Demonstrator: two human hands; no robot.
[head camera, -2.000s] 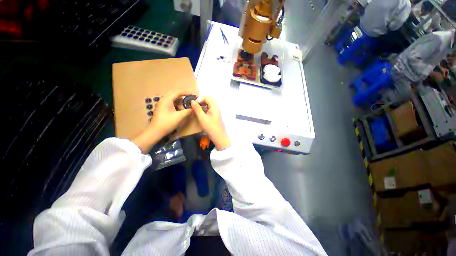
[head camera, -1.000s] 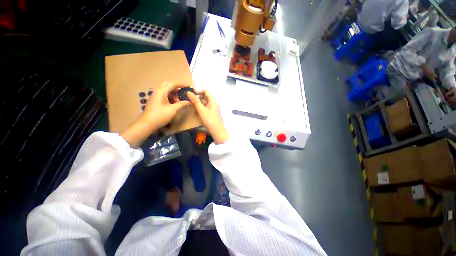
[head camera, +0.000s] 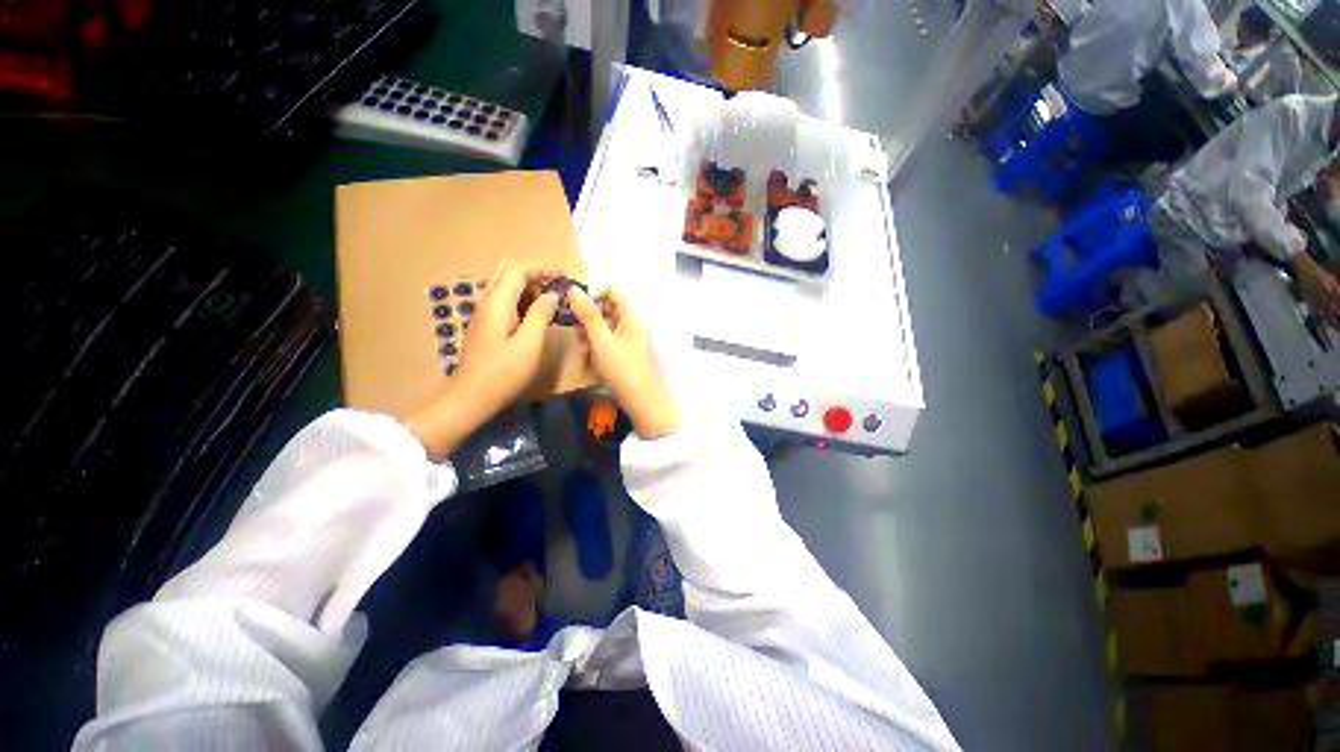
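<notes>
A small round black part (head camera: 564, 304) is held between my two hands, over the right side of the tan cardboard board (head camera: 397, 221). My left hand (head camera: 503, 345) grips it from the left. My right hand (head camera: 620, 350) has its thumb and fingers on it from the right. Small round dark stickers (head camera: 445, 312) lie in rows on the board, partly hidden by my left hand. A shiny liner end (head camera: 503, 453) hangs below the board's front edge.
The white machine (head camera: 823, 331) stands to the right, with brown fixture blocks (head camera: 720, 225), a white disc (head camera: 798, 234) and a red button (head camera: 838, 419). Black trays (head camera: 132, 382) fill the left. A pale perforated tray (head camera: 434, 118) lies behind the board. People in white work at the far right.
The machine's gold-brown head stands higher and farther back from the fixture blocks. My fingers have shifted slightly on the black part. More dark stickers show beside my left hand.
</notes>
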